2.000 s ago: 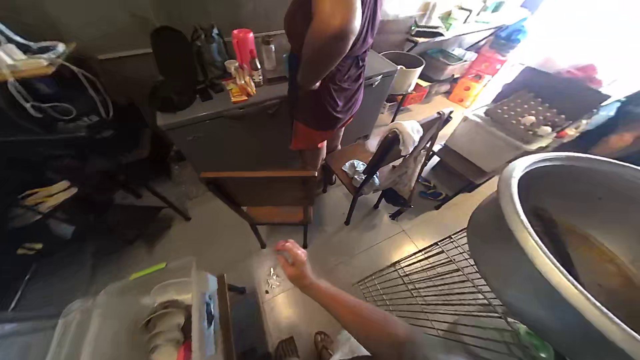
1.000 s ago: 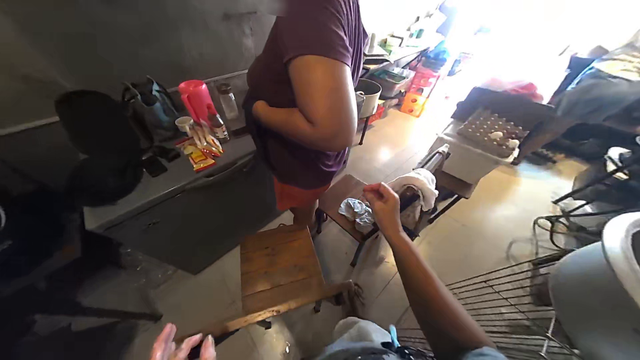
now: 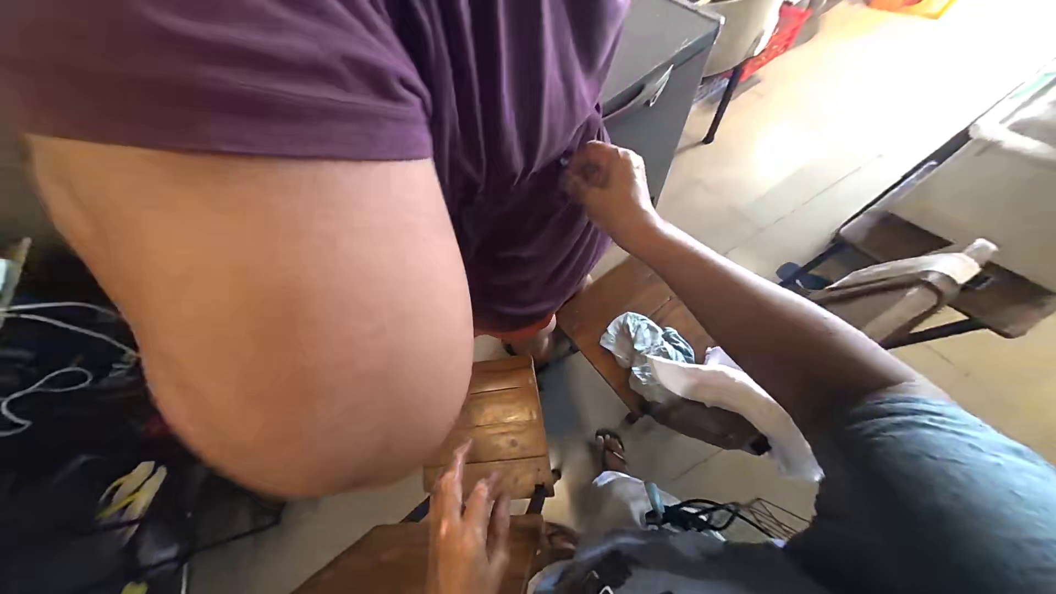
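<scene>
My right hand (image 3: pixel 609 186) is raised at the upper middle, its fingers curled at the side of the purple shirt (image 3: pixel 528 165) worn by a person standing close in front. It looks as if the fingertips meet the cloth, but whether they hold it cannot be told. My left hand (image 3: pixel 469 528) is low in the view, fingers apart and holding nothing, above the wooden chair back (image 3: pixel 371 561) and near the slatted wooden seat (image 3: pixel 503 429). The person's bare arm (image 3: pixel 305 330) fills much of the left side.
A second wooden chair (image 3: pixel 602 318) bears a crumpled plastic bag (image 3: pixel 648 342) and a white cloth (image 3: pixel 734 388). Behind the person stands a grey cabinet (image 3: pixel 668 107). Cords (image 3: pixel 58 379) lie among dark things at left. Another chair (image 3: pixel 916 289) with cloth is at right.
The person in purple is much nearer in view. My right hand has gone from over the chair with the bag to the person's shirt. The view has moved strongly.
</scene>
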